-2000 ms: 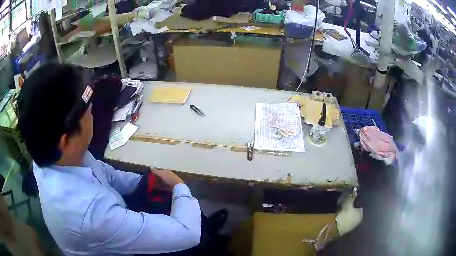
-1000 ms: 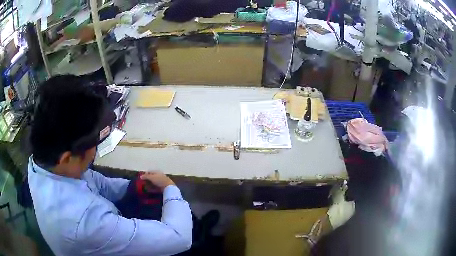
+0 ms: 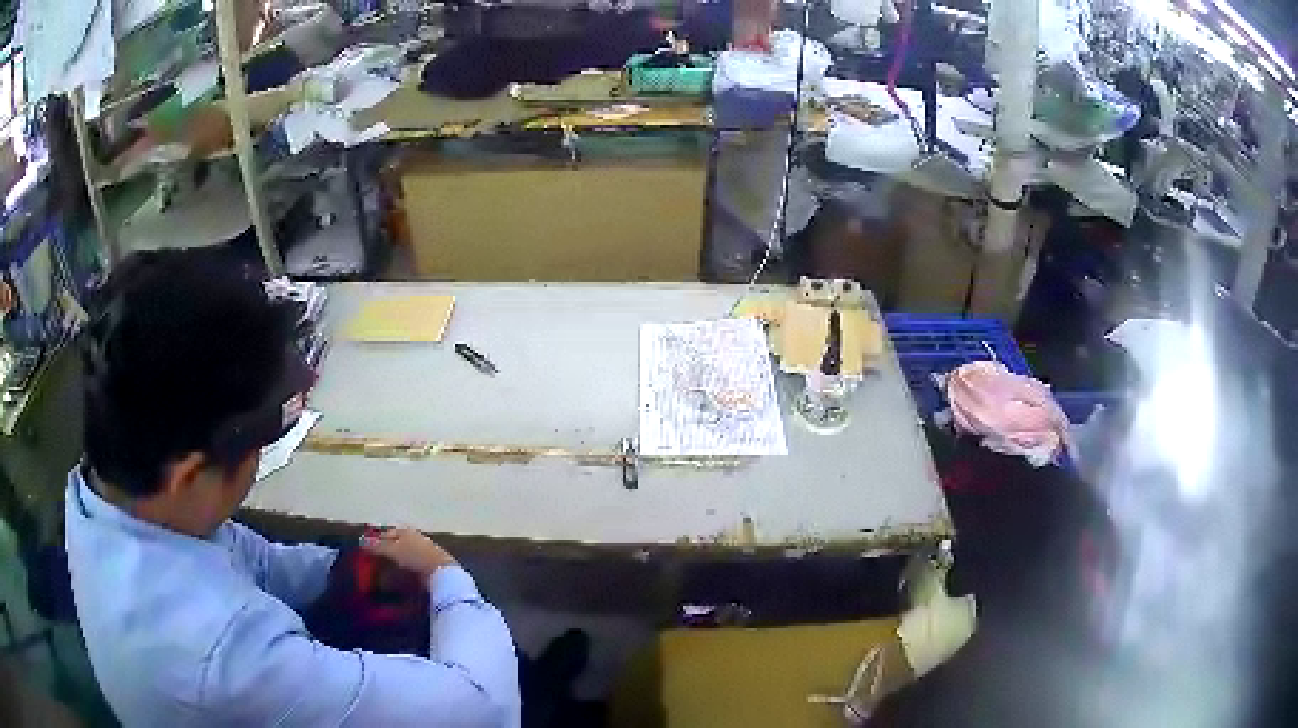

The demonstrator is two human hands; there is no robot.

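Observation:
Neither of my hands is in view. In front of me stands a grey worktable (image 3: 555, 498) with a worn strip along it. A marked paper sheet (image 3: 712, 388) lies on its right part. A clear jar (image 3: 823, 404) with a dark upright object in it stands beside the sheet. A small metal tool (image 3: 629, 464) lies at the sheet's lower left corner. A small dark pen-like object (image 3: 477, 359) and a yellowish pad (image 3: 403, 319) lie further left.
A person in a light blue shirt (image 3: 285, 626) sits at the left, hands on dark cloth with red. A pink cloth (image 3: 1005, 410) lies on a blue crate (image 3: 957, 341) at the right. Another worktable (image 3: 498, 117) stands behind. Blurred glare covers the right side.
The view has shifted, so the table and the things on it appear further left and slightly lower. The seated person still bends over the cloth.

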